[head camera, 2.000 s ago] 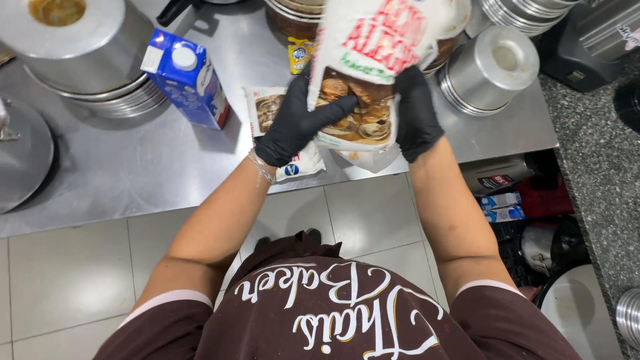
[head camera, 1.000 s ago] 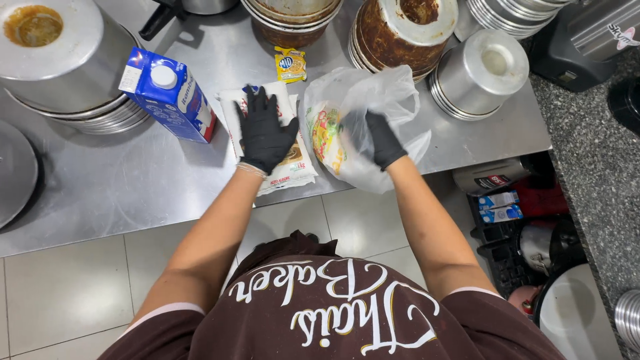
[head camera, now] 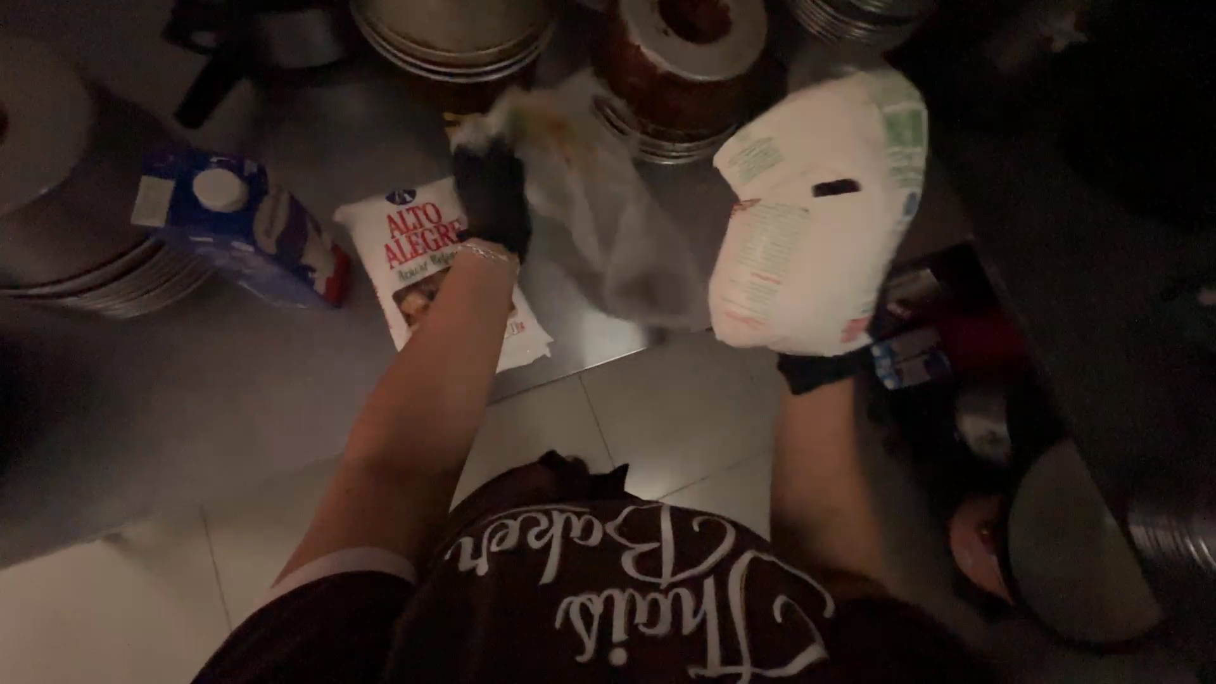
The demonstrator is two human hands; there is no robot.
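My left hand (head camera: 492, 195), in a black glove, grips the bunched upper end of a clear plastic bag (head camera: 617, 218) over the counter. Just left of that hand, partly behind my forearm, lies a white sugar packet (head camera: 418, 256) with a food picture. My right hand (head camera: 819, 369), also gloved in black, is mostly hidden behind a large white printed plastic package (head camera: 807, 228) with a handle slot; it holds this package up at the right. A blue milk carton (head camera: 256, 228) stands left of the sugar packet.
Metal ring cake pans stand stacked at the left and along the back, one brown-stained pan (head camera: 698, 57) among them. A pot with a black handle (head camera: 204, 90) is at the back left. The steel counter's front edge (head camera: 570, 368) crosses the middle. Pans and cartons (head camera: 912, 359) sit below right.
The scene has darkened strongly. My left hand has moved from the sugar packet to the plastic bag. My right hand has left the bag and now holds up the large white package.
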